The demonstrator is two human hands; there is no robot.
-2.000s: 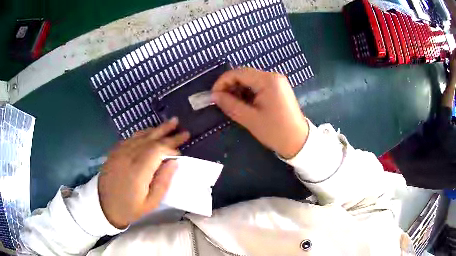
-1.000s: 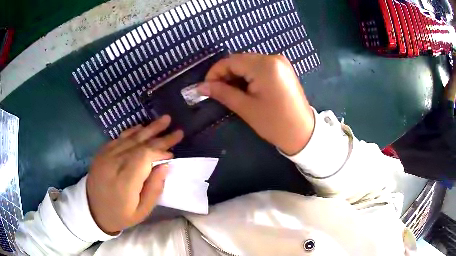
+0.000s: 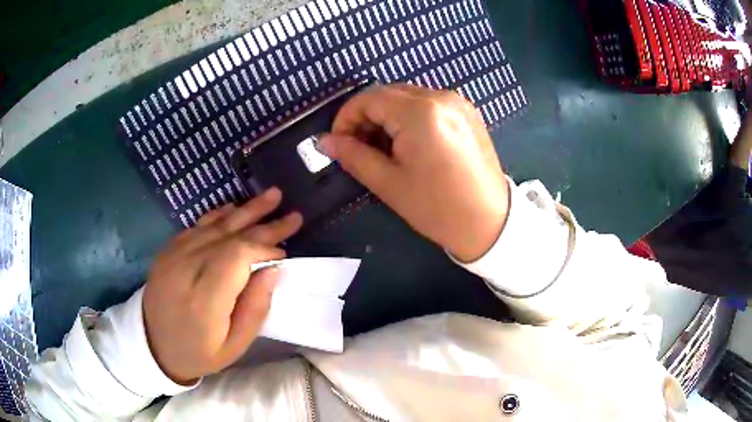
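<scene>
A portable radio (image 3: 289, 183) lies back side up on a large dark sticker sheet (image 3: 198, 124) with rows of narrow white bars. A small silver-white label (image 3: 313, 155) lies over the black back. My right hand (image 3: 420, 161) pinches the label's right edge between thumb and fingertips; whether the label is fully down is hard to tell. My left hand (image 3: 214, 284) holds a folded white label sheet (image 3: 312, 301) under its thumb, and its fingertips rest on the radio's lower left corner.
A row of red-edged radios (image 3: 660, 49) stands at the upper right. A grid-printed sheet (image 3: 15, 272) lies at the far left edge. A pale, worn strip (image 3: 107, 78) curves across the upper left. Part of another person in dark clothing (image 3: 701, 235) is at the right edge.
My right hand has moved slightly left over the radio with the label. Since the earliest frame, the view has shifted and the single radio at the upper left has gone out of view.
</scene>
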